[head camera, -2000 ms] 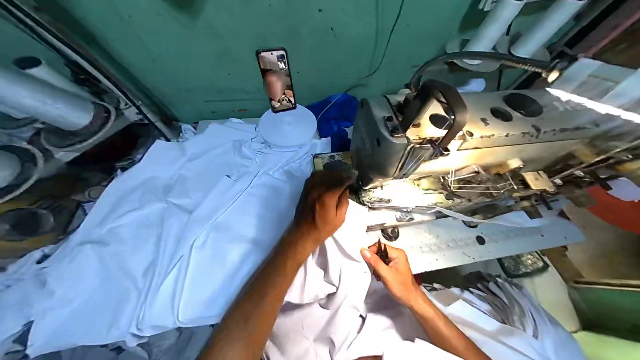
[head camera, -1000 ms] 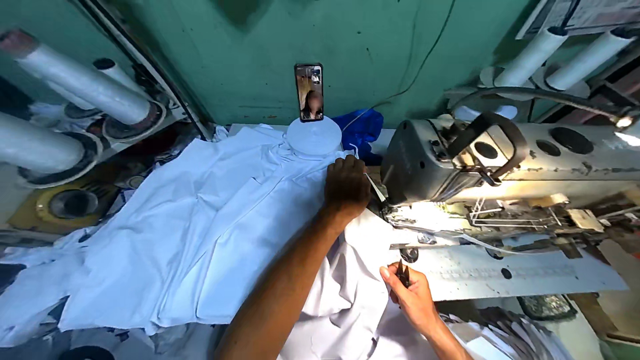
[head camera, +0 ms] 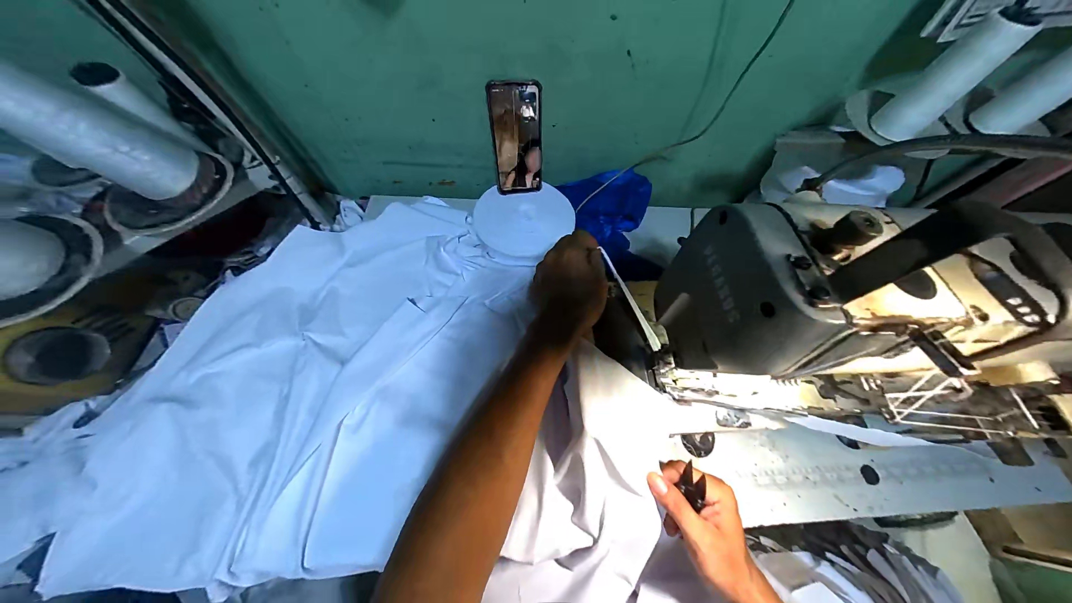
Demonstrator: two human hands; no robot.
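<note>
My left hand point(head camera: 571, 283) is closed near the round white lid-like disc, at the end of a narrow white strip point(head camera: 630, 300) that runs from the sewing machine point(head camera: 754, 293). In my right hand point(head camera: 702, 511) is a small dark pair of thread snips point(head camera: 692, 487), its points upward, in front of the machine bed. White fabric point(head camera: 603, 452) lies bunched between my forearms and reaches the lit needle area. More white garment pieces point(head camera: 251, 360) are spread to the left of my left arm.
A phone point(head camera: 516, 138) stands upright at the white disc point(head camera: 523, 222), against the green wall. A blue plastic bag point(head camera: 611, 205) is beside it. Large rolls point(head camera: 126, 134) stand at left, and cloth scraps point(head camera: 846, 561) lie at lower right.
My left hand has moved from beside the needle area up and away toward the disc, and the white strip now stretches between it and the machine. The right hand still holds the snips.
</note>
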